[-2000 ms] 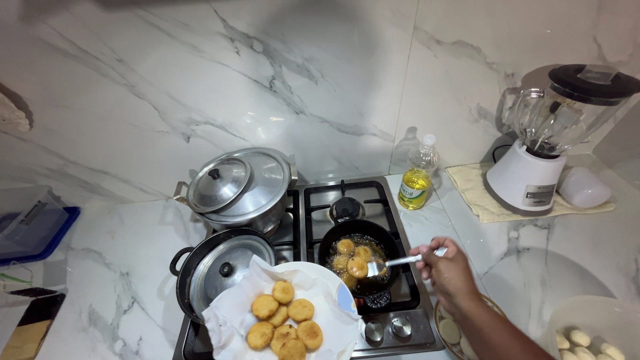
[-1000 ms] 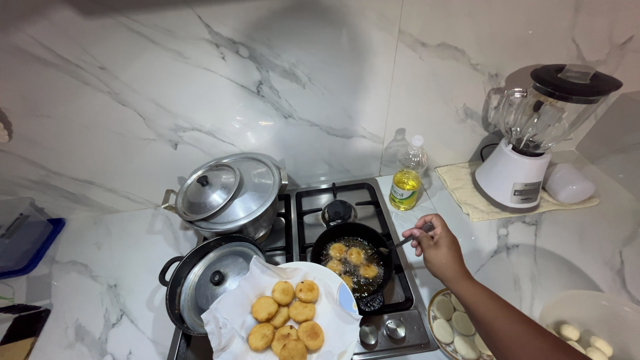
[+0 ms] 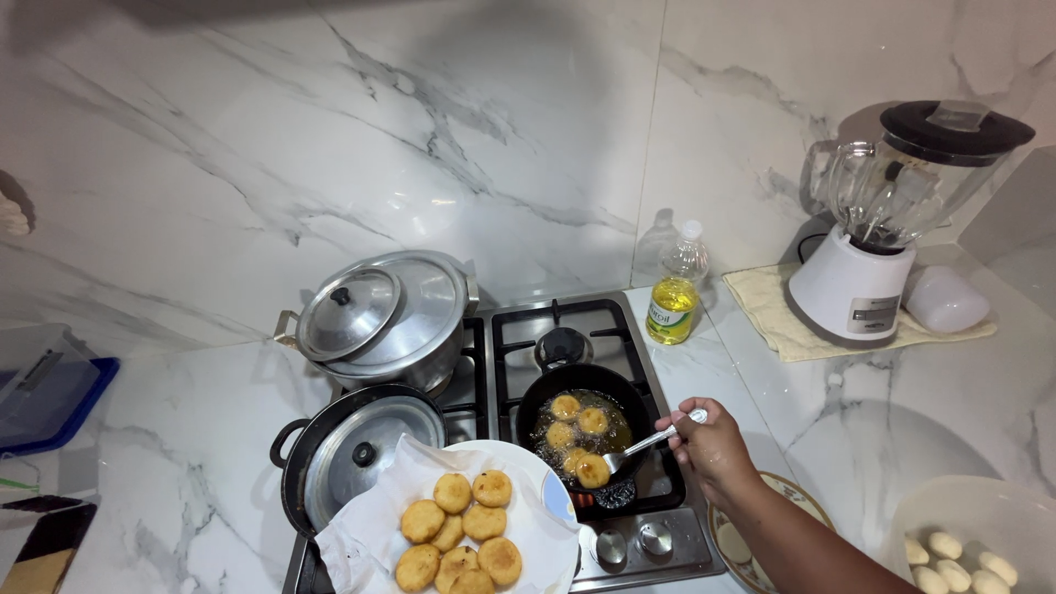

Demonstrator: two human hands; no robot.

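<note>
My right hand (image 3: pixel 708 441) grips the handle of a metal fork (image 3: pixel 652 441); the fork's tines touch a golden round dough patty (image 3: pixel 592 471) at the near side of a small black pan (image 3: pixel 584 421). Several more patties bubble in the oil there, on the front right burner. Left of the pan, a white plate (image 3: pixel 563 549) lined with white paper (image 3: pixel 363 528) bears several browned patties (image 3: pixel 499 561); it overlaps the stove's front. My left hand is out of view, so what it holds cannot be seen.
A lidded aluminium pot (image 3: pixel 421 330) and a black pan (image 3: pixel 293 487) with a metal lid (image 3: pixel 371 450) stand at left. An oil bottle (image 3: pixel 672 305) and a blender (image 3: pixel 854 289) are behind right. Nearer are a rimmed plate (image 3: pixel 792 487) and a bowl (image 3: pixel 932 511) of pale dough pieces.
The fork, held above the pan's right edge a second ago, now reaches down into the oil against a patty. My right hand has moved slightly lower, toward the near side.
</note>
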